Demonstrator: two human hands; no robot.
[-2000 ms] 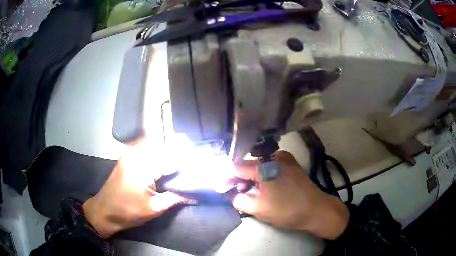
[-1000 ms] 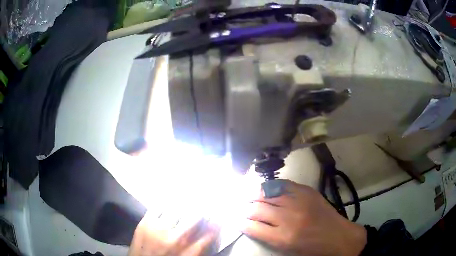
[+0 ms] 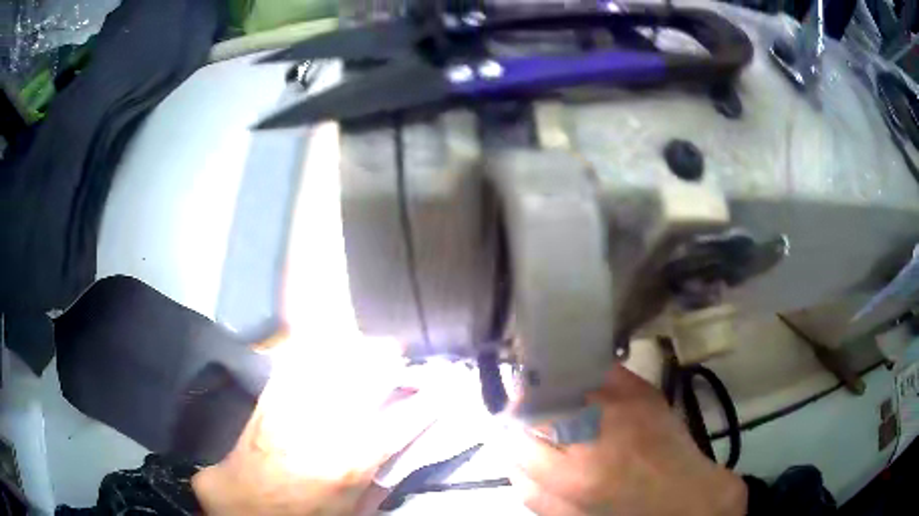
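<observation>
A dark grey cloth piece (image 3: 141, 363) lies on the white table left of the needle area, its right part passing under my left hand. My left hand (image 3: 302, 443) rests on the cloth below the lamp glare, partly washed out. My right hand (image 3: 615, 454) is right of the needle area, partly behind the machine head (image 3: 443, 232), with a grey band on a finger. A dark strip or cloth edge (image 3: 443, 479) shows between the hands. Glare hides the presser foot and the fingertips, so whether either hand grips cloth cannot be told.
Dark snips with a purple section (image 3: 564, 73) lie on top of the machine head. The long lamp bar (image 3: 264, 232) is left of the head. Black-handled shears (image 3: 715, 413) and a pointed brown tool (image 3: 831, 358) lie under the arm. Stacked dark panels (image 3: 71, 171) drape at the left.
The view has shifted closer over the machine head. My left hand has turned, and its sleeve shows again. The dark strip between the hands has come into view. The cloth stays at the left.
</observation>
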